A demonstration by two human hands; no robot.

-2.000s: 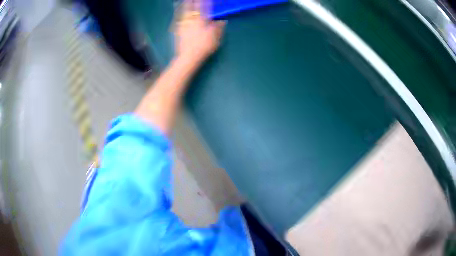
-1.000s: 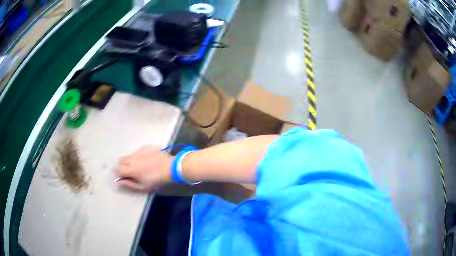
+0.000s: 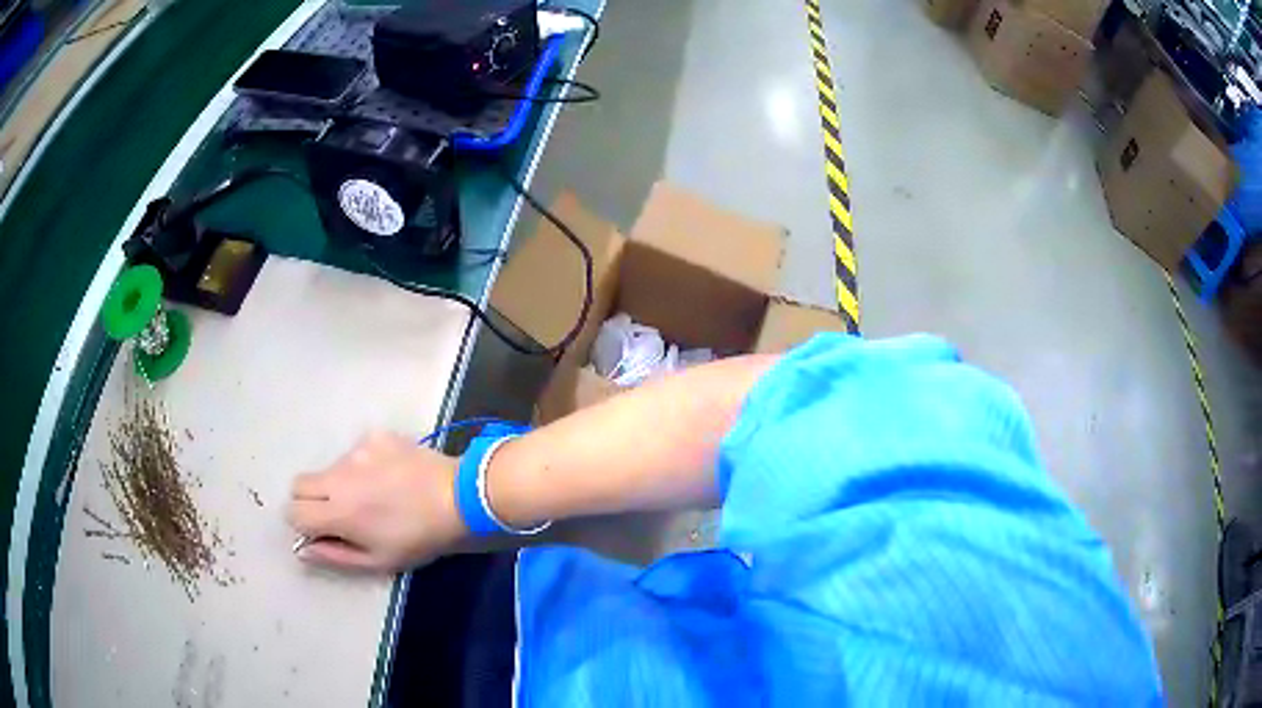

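Note:
My right hand [image 3: 374,505], bare with a bright blue wrist strap [image 3: 478,479] and a pale bracelet, rests low over the work board [image 3: 360,318]. Its fingers are curled. A small silver tip, likely of tweezers [image 3: 302,544], shows at the fingertips; the rest is hidden by the fingers. A tangled brown-gold heap of thin leaded parts [image 3: 157,498] lies on the board left of the hand, apart from it. My left hand is not in view.
A green spool [image 3: 134,302], a small black box with a yellowish top [image 3: 222,273], a black fan [image 3: 381,187] and a black device [image 3: 457,49] stand beyond. An open carton [image 3: 699,263] is beside the bench. Yellow-black tape [image 3: 833,166] crosses the floor.
The view has swung from the left arm by a blue tray to the right arm over the board. Since one second ago, the right hand appears slightly lower and further left.

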